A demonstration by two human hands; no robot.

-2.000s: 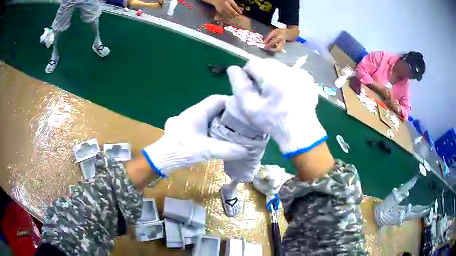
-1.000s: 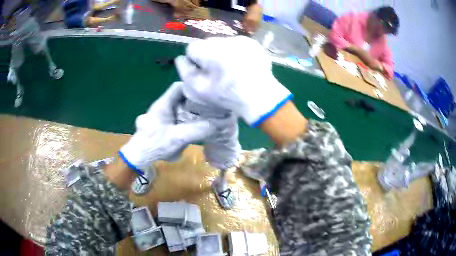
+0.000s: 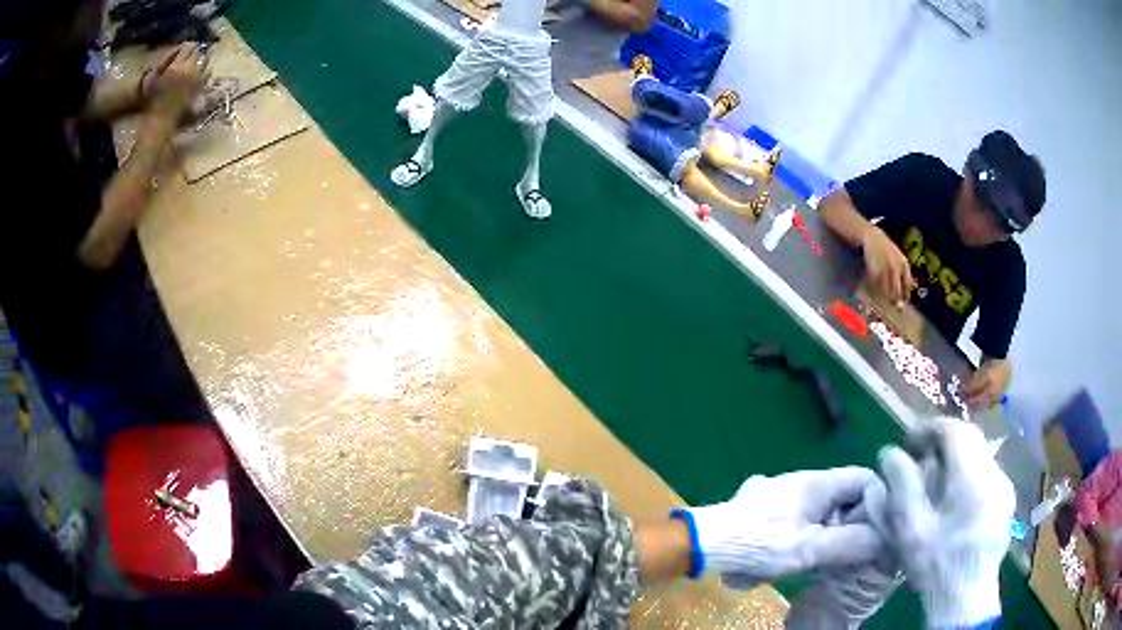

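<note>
My left hand (image 3: 794,523), in a white knitted glove with a blue cuff, grips the waist of a pale grey figure lower body at the lower right. My right hand (image 3: 954,517), also gloved, is on top at the same waist; its fingers touch my left hand. What the right fingers hold is hidden. The grey shorts (image 3: 843,599) show below my hands, cut off by the bottom edge. Loose light-grey waist inserts (image 3: 501,462) lie on the brown bench (image 3: 357,295), partly behind my left sleeve.
Another lower body (image 3: 502,76) stands on the green belt (image 3: 591,332) beside a crumpled white glove (image 3: 416,108). A black object (image 3: 802,379) lies on the belt. A red stool (image 3: 170,505) is at lower left. People sit across the belt and at upper left.
The view has swung left, so my hands and the held figure now appear at the lower right. Both hands remain together at the waist of the figure.
</note>
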